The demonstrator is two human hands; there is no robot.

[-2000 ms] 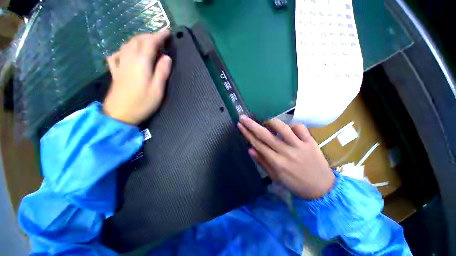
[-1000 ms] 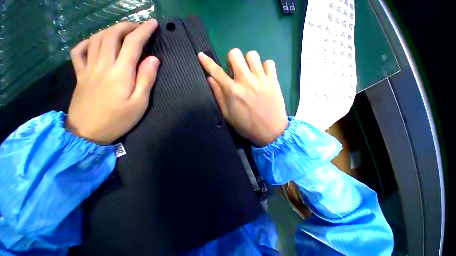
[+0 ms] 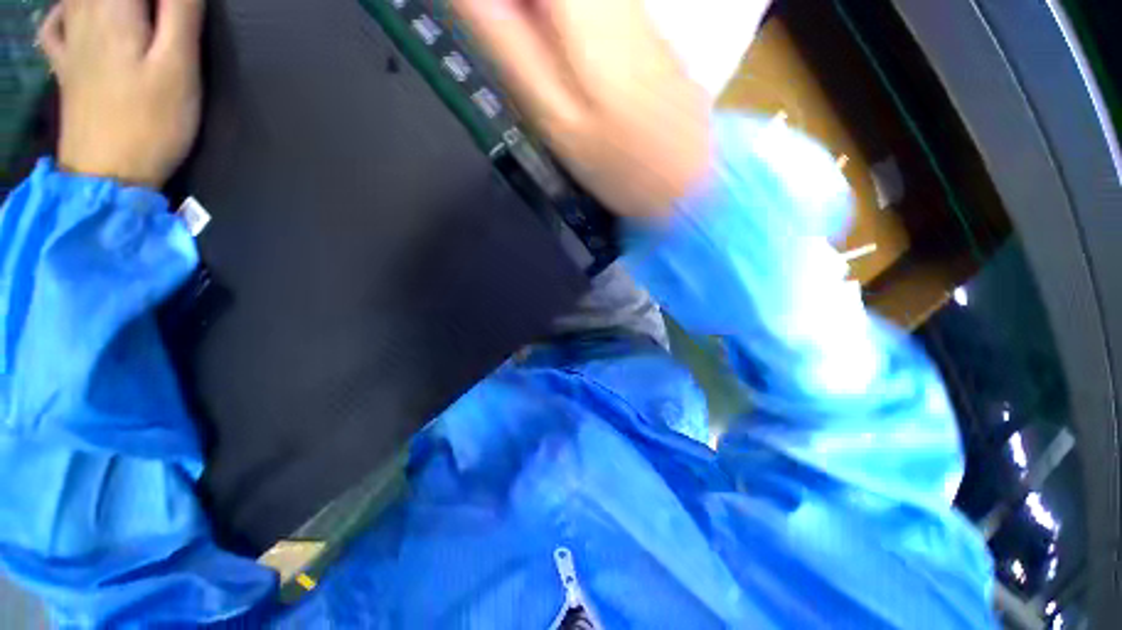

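The black ribbed back cover (image 3: pixel 332 259) lies across the bench and my lap. A port label (image 3: pixel 458 64) with a row of white icons runs along its right edge. A small white sticker (image 3: pixel 193 215) shows beside my left cuff, with a dark rating label partly hidden by the sleeve. My left hand (image 3: pixel 129 92) rests on the cover at the upper left, holding nothing visible; its upper part is cut off by the frame. My right hand (image 3: pixel 603 105) is blurred over the cover's right edge, beside the port label. Its fingertips are cut off or unclear.
The white sticker strip (image 3: pixel 711 35) hangs at the top, partly behind my right hand. A brown waste carton (image 3: pixel 787 92) with white scraps is at the right. A dark curved conveyor edge (image 3: pixel 1046 160) runs down the far right. Shiny clear plastic lies at the lower right.
The view has shifted down towards my lap, so cover and hands sit higher in the picture. My right hand no longer presses along the cover's edge, and the icon strip shows again.
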